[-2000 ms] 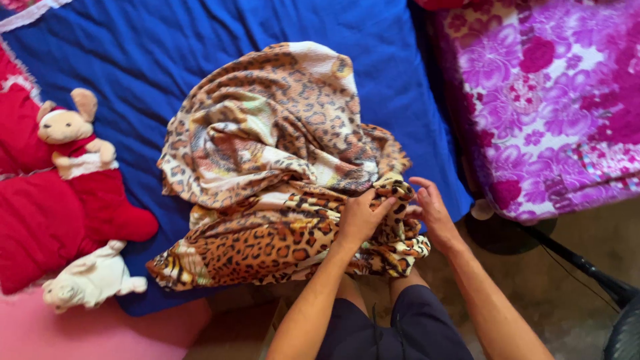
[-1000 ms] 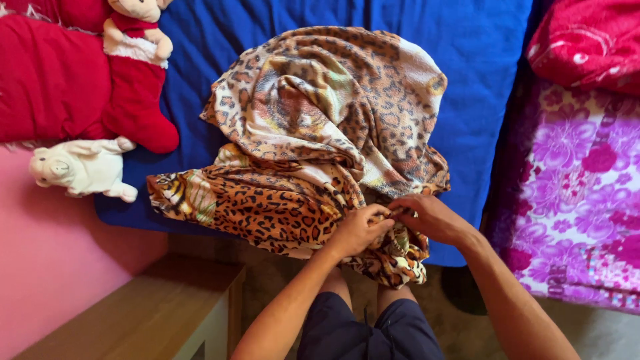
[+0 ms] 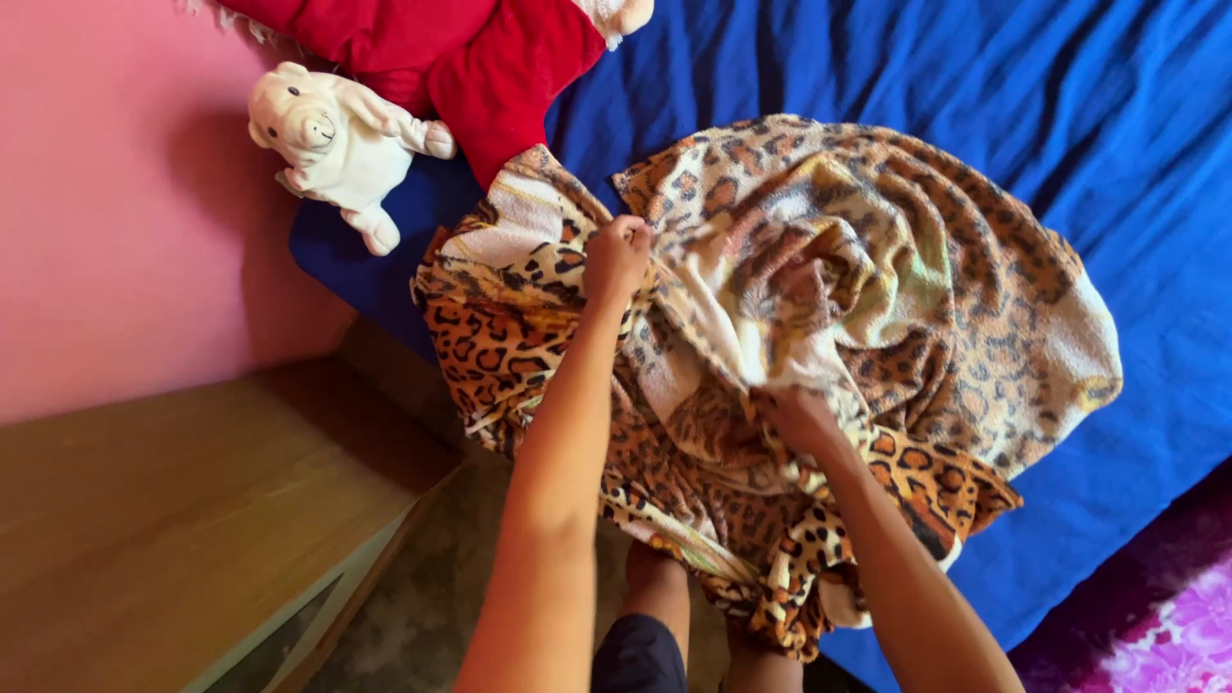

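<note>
A leopard-print fleece blanket (image 3: 991,318) lies bunched on the blue bedsheet (image 3: 1155,241), part of it hanging over the bed's near edge. My left hand (image 3: 619,252) is closed on a fold of the blanket near its left part. Lower and to the right, my right hand (image 3: 797,416) grips another stretch of the blanket's edge, its fingertips partly hidden in the cloth. Between the two hands the edge runs slanting. The blanket's left corner reaches a red plush stocking (image 3: 510,87).
A white plush pig (image 3: 337,144) sits at the bed's left corner, beside red cushions (image 3: 385,38). A wooden cabinet (image 3: 192,500) stands at lower left against the pink wall (image 3: 115,192). Purple floral fabric (image 3: 1184,635) shows at lower right.
My hands were close together at the blanket's near edge; now they are apart, the left one farther left and forward. The blanket's left part has been lifted and shifted. The view has turned left.
</note>
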